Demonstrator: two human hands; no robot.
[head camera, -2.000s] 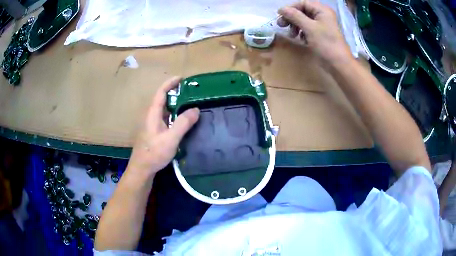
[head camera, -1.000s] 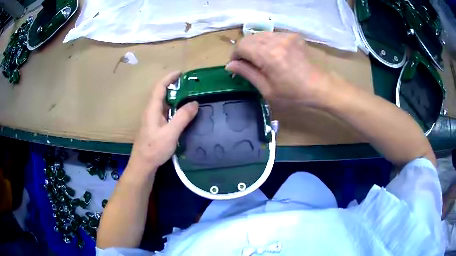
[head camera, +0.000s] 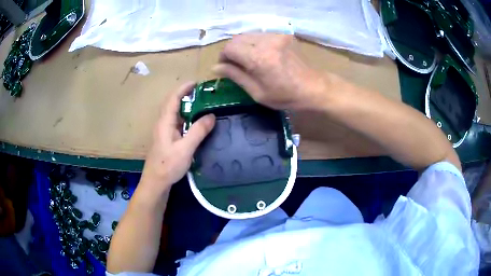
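Note:
A green case shell with a pale rounded rim and dark grey recessed panel hangs partly over the bench's front edge, rounded end towards me. My left hand grips its left side, thumb over the inner edge of the panel. My right hand is over the squared end, on the green end piece, with thumb and fingertips pinched together near its upper left. Whatever the fingertips hold is too small and blurred to tell. My right hand hides the right part of the end piece.
Brown cardboard covers the bench. A white sheet lies behind. Green shells are stacked at right; another shell and a heap of small green parts lie at left. A blue crate of green parts is below left.
My right hand has moved from the small dish by the white sheet to the shell's squared end, then left along it. My left hand keeps its grip on the shell.

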